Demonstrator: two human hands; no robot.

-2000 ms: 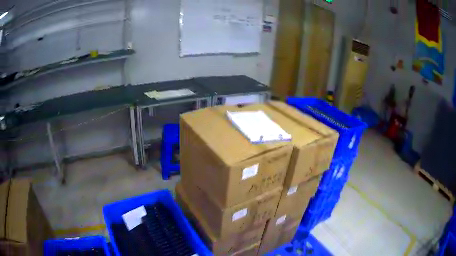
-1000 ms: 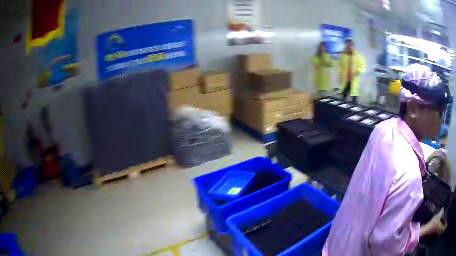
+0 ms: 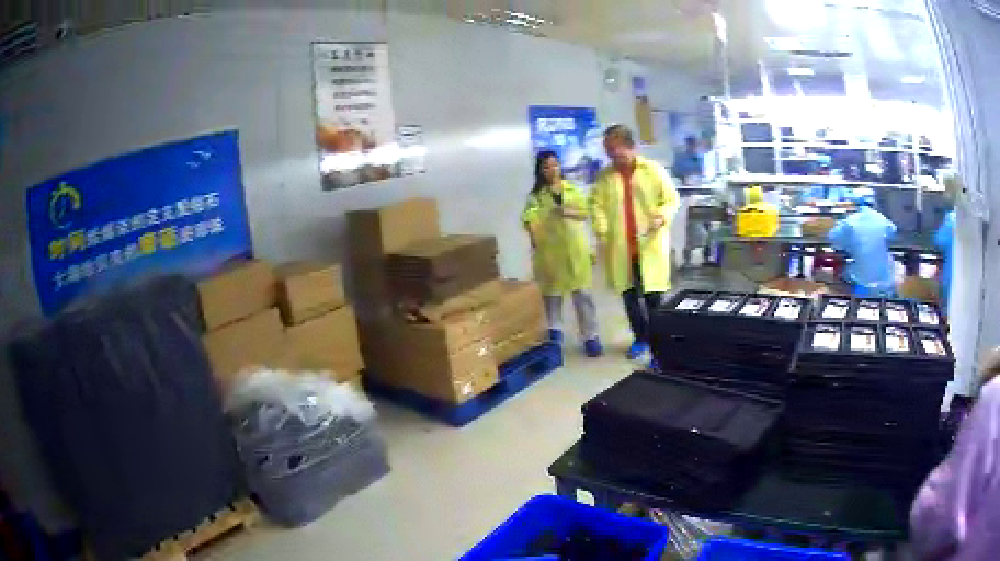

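Observation:
No hand of mine is in the picture. Nearest in front, black component trays (image 3: 682,438) stand in a low stack on a dark green-topped bench (image 3: 811,506). Behind them are taller stacks of black trays. The top trays hold packed electronic units (image 3: 863,339) with white labels, in rows. A blue plastic tote (image 3: 570,530) with dark contents is cut off by the bottom edge. A second blue tote (image 3: 757,551) shows only its rim beside it.
A person's pink sleeve (image 3: 970,482) is at the right edge. Two people in yellow coats (image 3: 633,214) stand beyond the bench. Cardboard cartons (image 3: 444,356) sit on a blue pallet (image 3: 499,384). A plastic-wrapped stack (image 3: 307,444) and a dark covered stack (image 3: 121,405) are on the left.
The view has swung right and up. The tray bench and people in yellow now show larger. The totes have dropped to the bottom edge, and the person in pink has mostly left at the right.

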